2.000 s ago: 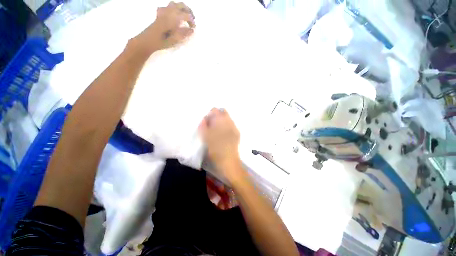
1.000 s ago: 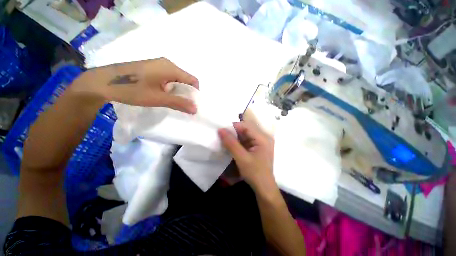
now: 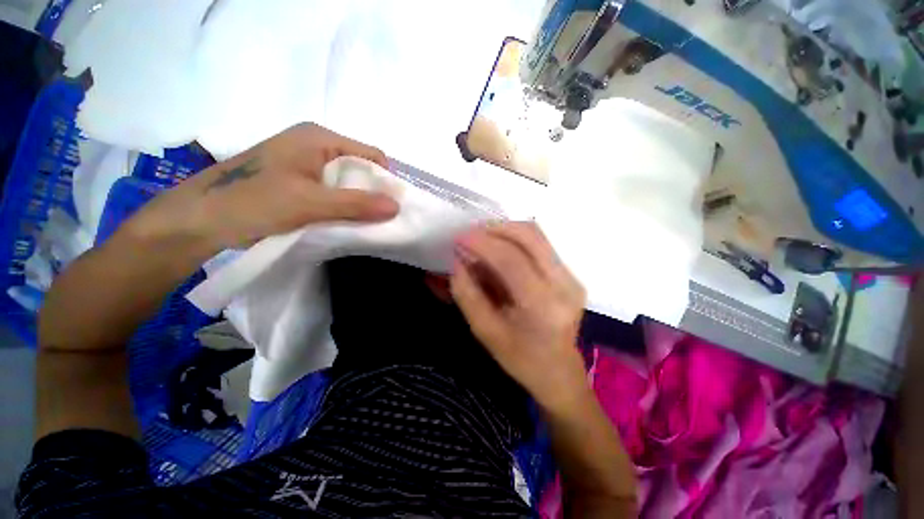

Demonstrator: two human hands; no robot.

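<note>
My left hand [image 3: 304, 182] grips the upper end of a small white cut piece [image 3: 405, 235], folded between thumb and fingers. My right hand [image 3: 517, 294] pinches the same piece at its right end, above my lap; its fingers are slightly blurred. White cloth [image 3: 289, 304] hangs below my left hand. The sewing machine head [image 3: 699, 76], white and blue and marked JACK, stands at the upper right. Its presser foot area [image 3: 552, 106] is above the needle plate [image 3: 496, 127], which shows without cloth over it. Large white cloth [image 3: 253, 76] lies on the table at the upper left.
More white cloth [image 3: 648, 203] lies right of the needle plate. Dark snips [image 3: 752, 268] and a metal fitting [image 3: 814, 316] are near the table's ruler edge [image 3: 745, 319]. Blue baskets [image 3: 41, 203] stand at the left. Pink cloth [image 3: 709, 426] is heaped below right.
Both hands have come together over my lap with the small piece between them. The view has moved closer to the machine. The needle plate now shows, and the white flap below the hands is no longer visible.
</note>
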